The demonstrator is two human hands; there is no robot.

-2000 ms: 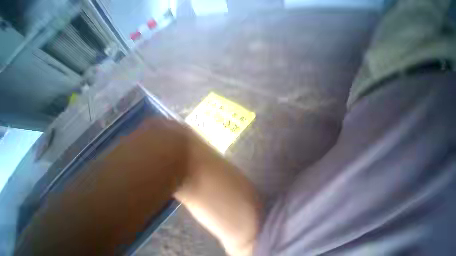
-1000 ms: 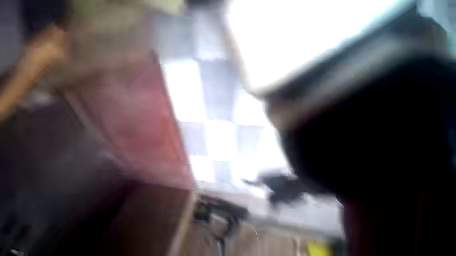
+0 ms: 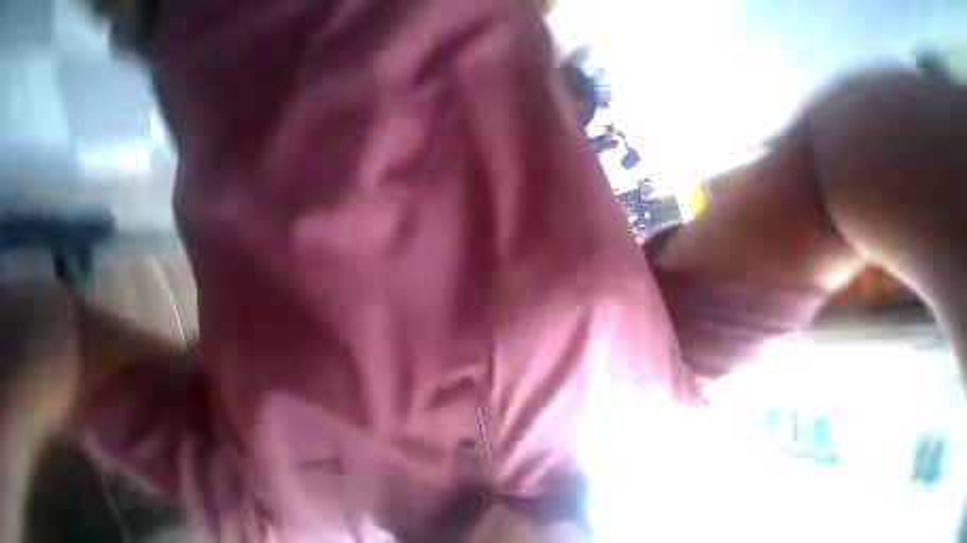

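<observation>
A maroon shirt (image 3: 424, 233) fills the middle of the view, seen very close and blurred. Its buttoned front and what looks like its collar lie towards the bottom edge, so the body appears upside down. A short sleeve (image 3: 737, 318) and a bare bent arm (image 3: 742, 239) show at the right. Another sleeve (image 3: 143, 419) and a blurred bare arm (image 3: 37, 361) show at the left. Both arms run out at the picture's edges. No hand shows at their ends, and no held object is visible.
Small dark shapes (image 3: 620, 138), perhaps parked two-wheelers, stand in glare at the upper right, near a yellow spot (image 3: 693, 199). An overexposed pale building front (image 3: 827, 424) lies at the lower right. A dark blurred shape (image 3: 64, 228) is at the left.
The view has swung sharply from the checkered paving, red step and large dark shape to the maroon shirt between two bent arms. The earlier yellow notice and paler-shirted person have left the picture.
</observation>
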